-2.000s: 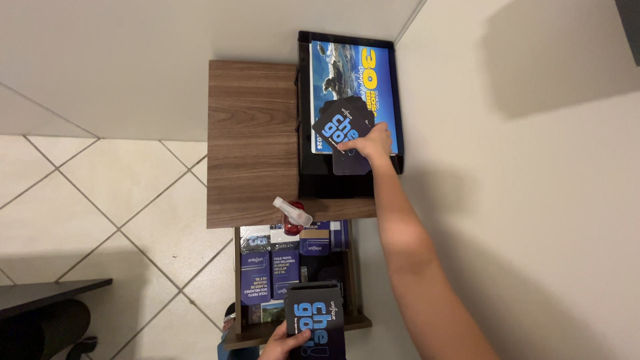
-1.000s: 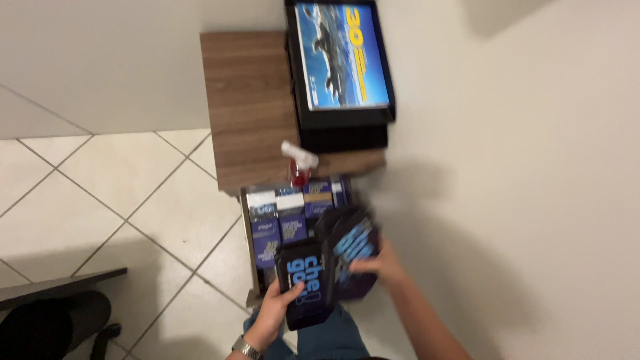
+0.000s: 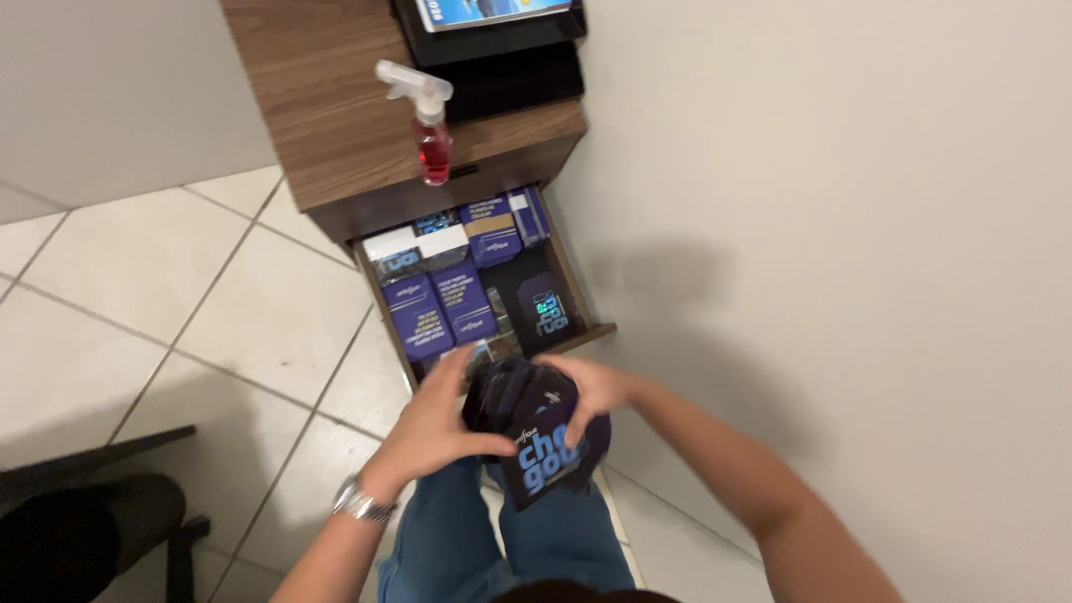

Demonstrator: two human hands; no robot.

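Note:
A thick, fanned stack of dark printed cards point(image 3: 536, 431) is held between both hands, above my lap and just in front of an open drawer point(image 3: 578, 339). My left hand point(image 3: 444, 419) grips its left side, the thumb lying over the top card. On the right side, my right hand point(image 3: 590, 389) holds the stack with the thumb on its face. Inside the drawer are purple printed boxes or card bundles point(image 3: 461, 301), packs with white bands point(image 3: 442, 241) and a dark card point(image 3: 544, 306) at the right. The fingers beneath the stack are hidden.
On the wooden cabinet top point(image 3: 327, 92) stand a spray bottle with red liquid point(image 3: 433, 151), near the front edge, and a black tray point(image 3: 519, 79) with a printed sheet point(image 3: 469, 10). A wall point(image 3: 837, 167) rises close on the right. A black chair point(image 3: 109, 519) is at lower left.
My right hand has left the tray with cards and come down to my left hand. The two batches of cards are now together in both hands. The view has shifted.

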